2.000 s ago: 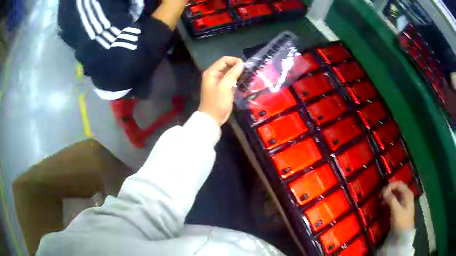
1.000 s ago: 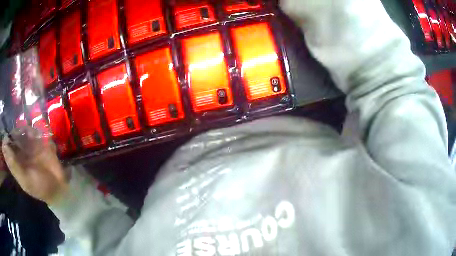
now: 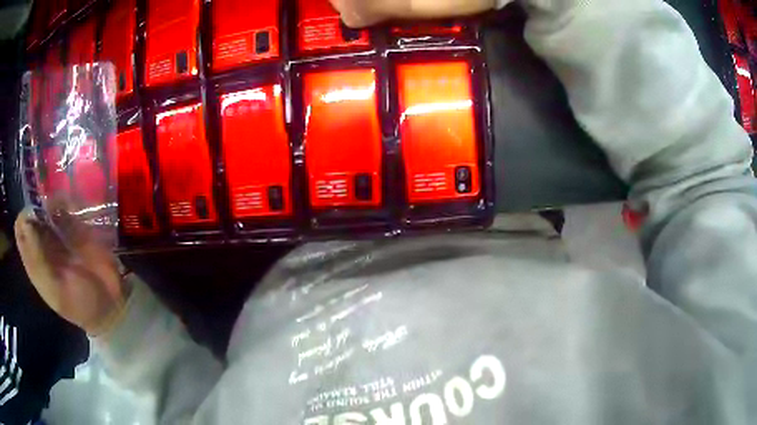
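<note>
A black tray [image 3: 299, 158] holds rows of red phone back covers [image 3: 343, 124], each with a black camera spot at a lower corner. My left hand [image 3: 75, 270], at the left, holds a clear adhesive sheet [image 3: 70, 149] upright over the tray's left end; small dark marks run along its left side. My right hand [image 3: 415, 10] is at the top edge, partly cut off, above a cover in the upper row. Its fingertips are near that cover's camera spot. Whether it holds a small part cannot be told.
The dark grey bench [image 3: 539, 141] shows right of the tray. More red covers [image 3: 740, 70] are at the far right edge. A striped black sleeve [image 3: 25, 349] of another person is at the lower left. My grey sweatshirt fills the bottom.
Since one second ago, my right hand has come into view at the top. The sheet in my left hand now stands more upright. Since two seconds ago, the whole view has turned.
</note>
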